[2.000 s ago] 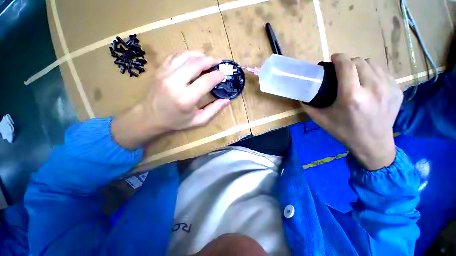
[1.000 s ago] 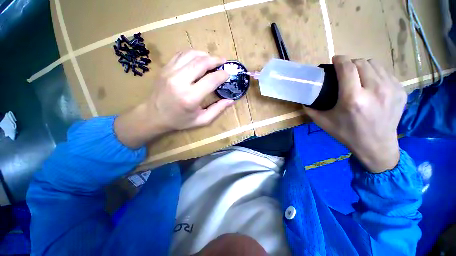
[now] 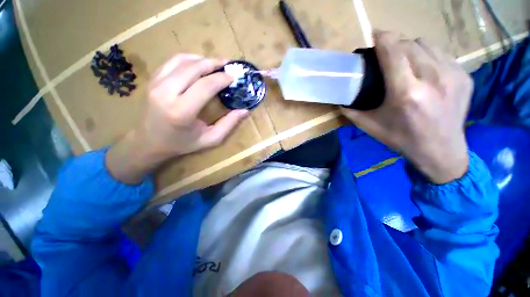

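Note:
My left hand [image 3: 185, 107] holds a round black housing [image 3: 250, 96] by its left side, fingers on its upper left rim and thumb at its lower edge. Silvery detail and a white patch [image 3: 235, 73] show inside the housing. My right hand [image 3: 419, 98] is closed around the black band of a large translucent dispensing syringe [image 3: 322, 75]. The syringe lies nearly level, its pinkish needle tip pointing left at the upper right rim of the housing. Whether the tip touches cannot be told. The syringe's far end is hidden by my right hand.
A pile of small black parts [image 3: 114, 70] lies left of my left hand on the taped cardboard sheet [image 3: 192, 43]. Black tweezers [image 3: 294, 24] lie above the syringe. Thin cables [image 3: 496, 22] run at the upper right. A white crumpled tissue [image 3: 6, 173] is at the far left.
The whole view has shifted, so cardboard, pile and hands sit further left and the tweezers higher. The needle tip stays at the housing's right side. Both hands keep their holds.

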